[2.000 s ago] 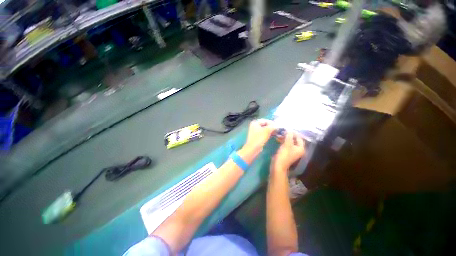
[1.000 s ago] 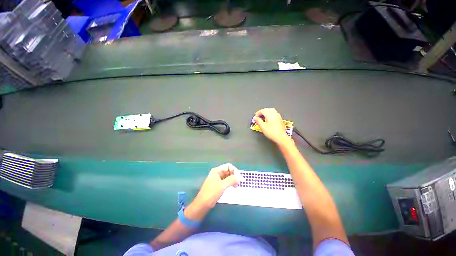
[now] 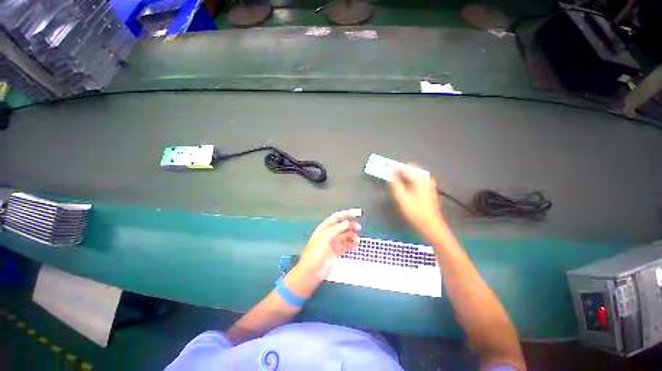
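Observation:
My right hand (image 3: 417, 194) grips the cord end of a circuit board (image 3: 383, 167), whose green-white side faces up. A black cord (image 3: 512, 205) runs from it to the right in a loop. My left hand (image 3: 327, 250) is raised over the left edge of the white pad sheet (image 3: 385, 276) with rows of small dark squares. A small pale piece (image 3: 356, 212), perhaps tape, is at its fingertips. A blue strap (image 3: 290, 293) is round my left wrist. A second board (image 3: 187, 156) lies to the left, with a looped black cord.
A striped stack (image 3: 47, 219) stands at the left edge. Grey translucent trays (image 3: 69, 47) and a blue bin (image 3: 163, 16) are at upper left. A grey metal box with a red display (image 3: 617, 301) stands at right. A black box (image 3: 588, 47) is at upper right.
The right board has turned from its yellow component side to its green-white side. My left hand has lifted from the sheet, with a pale piece now visible at the fingertips.

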